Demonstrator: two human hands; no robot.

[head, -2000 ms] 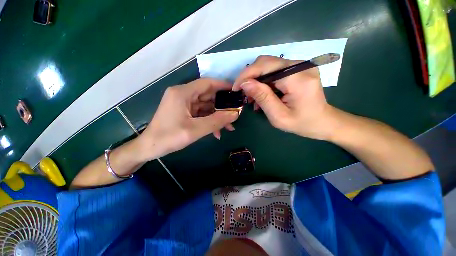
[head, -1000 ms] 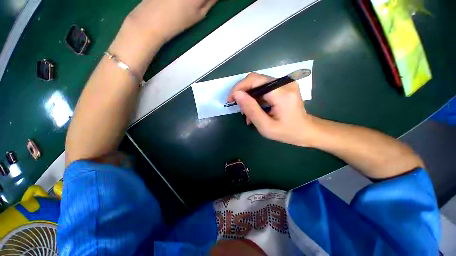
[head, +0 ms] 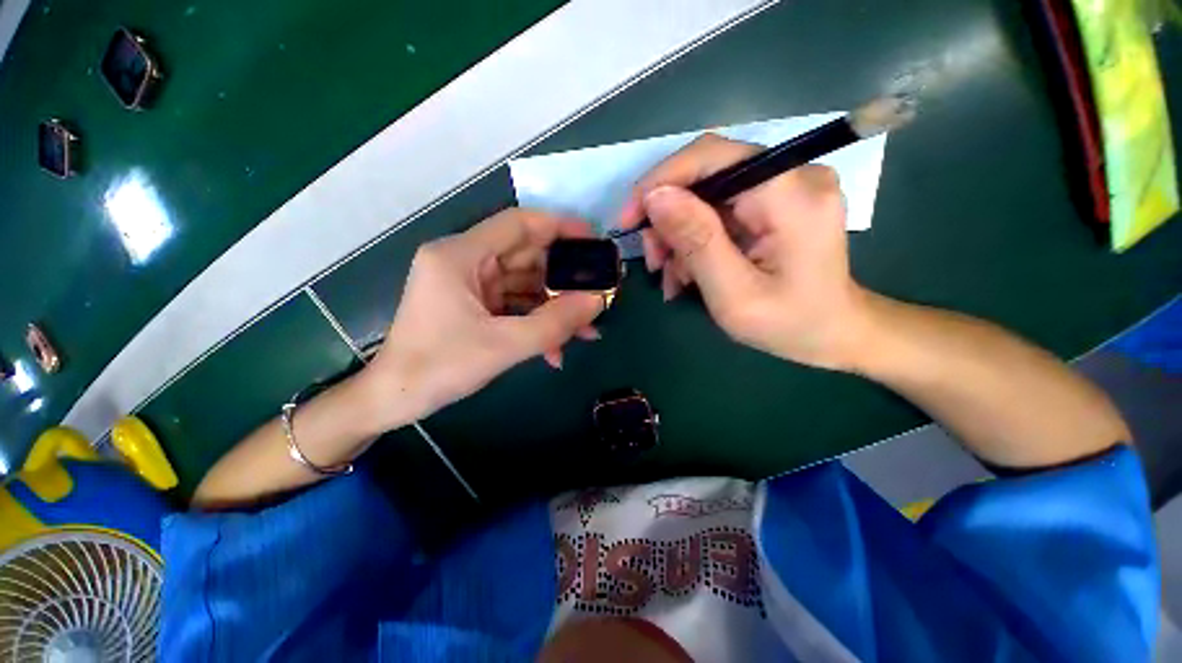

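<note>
My left hand (head: 473, 304) holds a watch case (head: 582, 266) with a black glossy face and gold edge between thumb and fingers. My right hand (head: 765, 253) grips a slim dark pen-like tool (head: 786, 157) with a pale, worn back end. The tool's thin tip is at the right edge of the watch case; whether it touches cannot be told. A white sheet (head: 570, 184) lies on the green tabletop, partly hidden by my right hand. A second watch case (head: 626, 421) lies on the tabletop nearer my body.
A pale rail (head: 324, 207) crosses diagonally. Beyond it, the green belt (head: 298, 78) carries several watch cases, one at the upper left (head: 131, 69). A yellow-green packet (head: 1130, 117) with a dark red edge lies at upper right. A fan (head: 78, 596) stands at lower left.
My left hand has come back from over the belt and now holds a watch case. My right hand has lifted its tool from the sheet to the case. The view has shifted.
</note>
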